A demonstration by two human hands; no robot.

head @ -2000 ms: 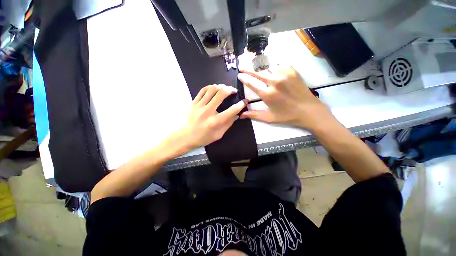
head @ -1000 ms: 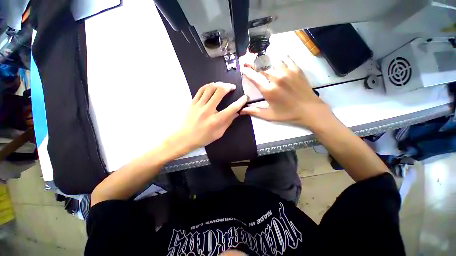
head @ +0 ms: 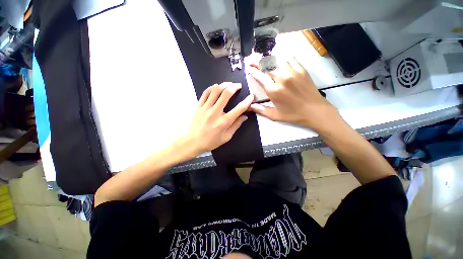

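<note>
A long dark fabric panel (head: 238, 139) runs under the presser foot (head: 235, 61) and hangs over the table's front edge. My left hand (head: 216, 114) lies on the panel, fingers bent, thumb at its right edge. My right hand (head: 289, 91) lies flat just right of the panel, index fingertip beside the foot, thumb at the panel's edge near my left thumb. Whether either hand pinches the cloth is hard to tell. The sewing machine head (head: 213, 25) stands above; the needle itself cannot be made out.
Stacked dark panels (head: 68, 111) lie at the left table edge, with a pale card (head: 96, 6) on top. A black flat rectangle (head: 348, 49), a yellow-orange stick (head: 316, 43) and a white vented box (head: 424, 68) are at right. Cloth lies below the table.
The dark fold seen near my fingertips two seconds ago no longer shows, and the panel's right edge lies straight. My left fingers have shifted slightly; my right hand is nearly still.
</note>
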